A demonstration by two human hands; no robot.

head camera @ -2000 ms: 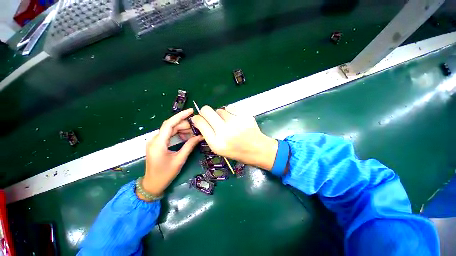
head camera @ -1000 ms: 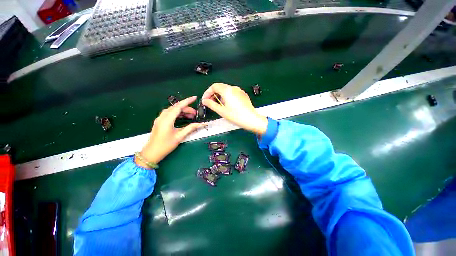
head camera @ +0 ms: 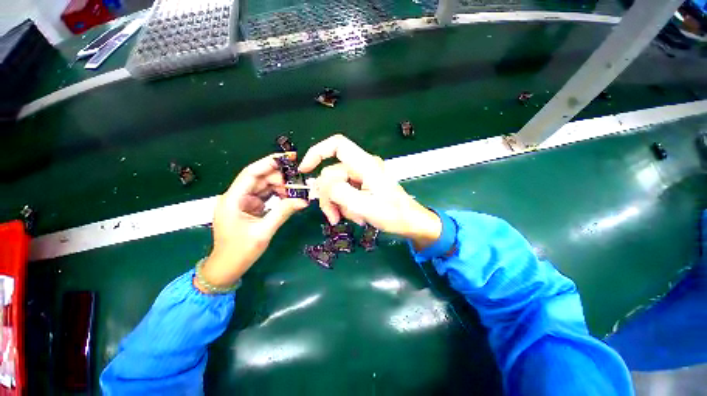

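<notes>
My left hand (head camera: 246, 216) holds a small dark electronic module (head camera: 292, 179) upright between thumb and fingers, above the white rail. My right hand (head camera: 363, 187) is just right of it and grips a thin pale stick (head camera: 298, 186), whose end lies against the module's face. Most of the stick is hidden by my fingers. Several similar modules (head camera: 339, 239) lie clustered on the glossy green table below my hands, partly covered by my right hand.
A green belt (head camera: 232, 108) beyond the white rail (head camera: 139, 224) carries spaced modules (head camera: 407, 129). Multi-cell trays (head camera: 184, 39) stand at the far side. A grey post (head camera: 597, 73) rises at right. A red bin (head camera: 12, 302) and dark object (head camera: 78, 332) sit lower left. Blue clothing (head camera: 670, 329) shows at right.
My hands came up off the table cluster and then drew slightly back toward me. The left hand now holds a module upright with the stick against it. Modules on the belt have shifted right.
</notes>
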